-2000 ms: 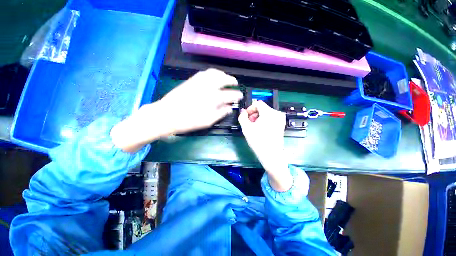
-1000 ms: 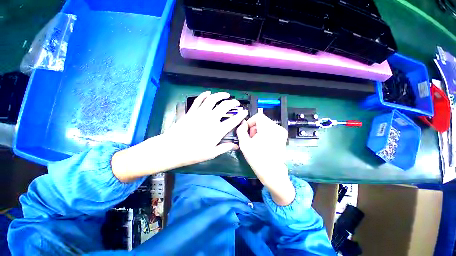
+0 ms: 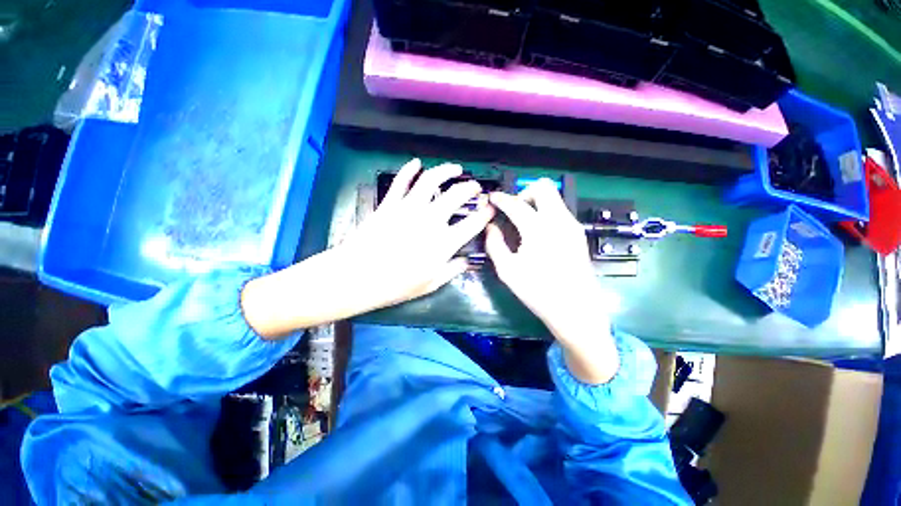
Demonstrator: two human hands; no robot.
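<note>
The black assembly fixture [image 3: 617, 259] lies on the green bench, with the silver toggle clamp [image 3: 652, 228] and its red handle at the right end. My left hand [image 3: 405, 242] lies spread over the fixture's left half, on a dark part there that it mostly hides. My right hand [image 3: 541, 242] is beside it, thumb and fingertips pinched together at the fixture's middle, close to my left fingertips. Whether a small part is between them cannot be told. A blue bar [image 3: 539, 184] shows just behind my right hand.
A large blue tray [image 3: 212, 188] with a clear bag [image 3: 114, 79] is left. Behind are black housings [image 3: 583, 40] on pink foam [image 3: 573, 96]. At right are a medium blue bin [image 3: 846, 170], a small blue bin [image 3: 818, 272] of metal pieces, a red bin [image 3: 882, 212] and printed sheets [image 3: 891, 124].
My left hand has come down from above onto the fixture's left half and stays spread there. My right hand has moved slightly back along the fixture. The view has shifted a little.
</note>
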